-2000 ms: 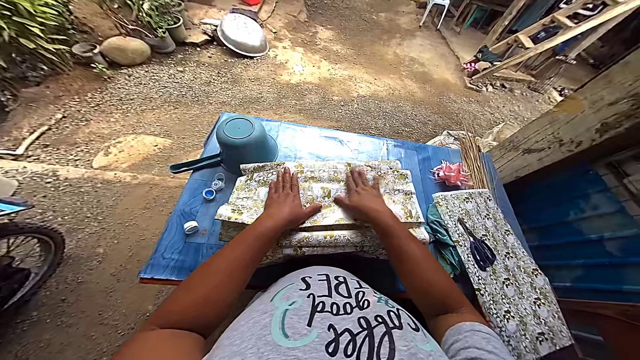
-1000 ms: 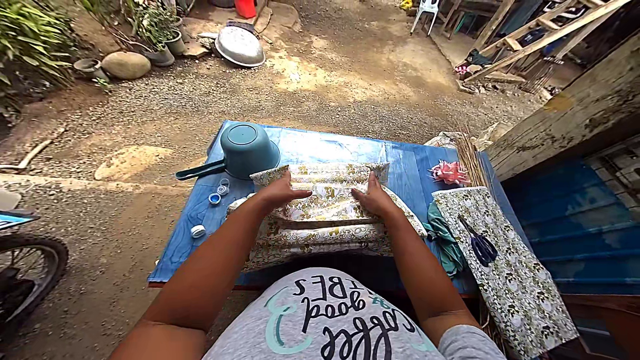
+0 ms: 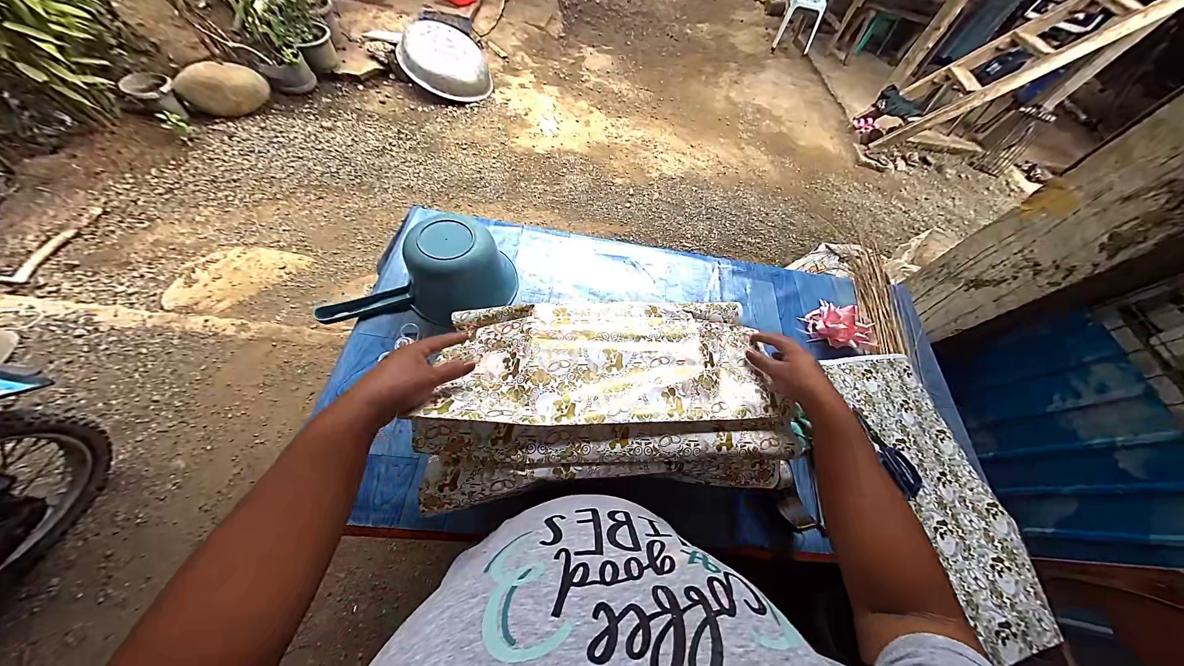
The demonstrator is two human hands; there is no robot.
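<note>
A floral-patterned sheet [image 3: 610,375], folded in layers, lies on the blue table [image 3: 388,481] in front of me. My left hand [image 3: 416,370] is at its left edge, thumb and fingers spread around the border. At the right edge is my right hand [image 3: 786,365], its fingers bent against the material; how firmly either hand grips cannot be told. Scissors with dark handles [image 3: 899,470] rest on another floral piece [image 3: 971,518] to the right, partly behind my right forearm. Green cloth [image 3: 800,427] shows beside my right wrist.
An upturned teal dipper [image 3: 458,268] stands at the table's back left, with small clear containers [image 3: 407,333] near its handle. A pink artificial flower [image 3: 837,326] and a bundle of thin sticks [image 3: 877,291] lie at the right. A wooden post and blue wall flank that side.
My hands lay flat on the folded sheet two seconds ago, then closed in on its upper part. Now they are farther apart, at its two side edges, and the top layer's fold has shifted.
</note>
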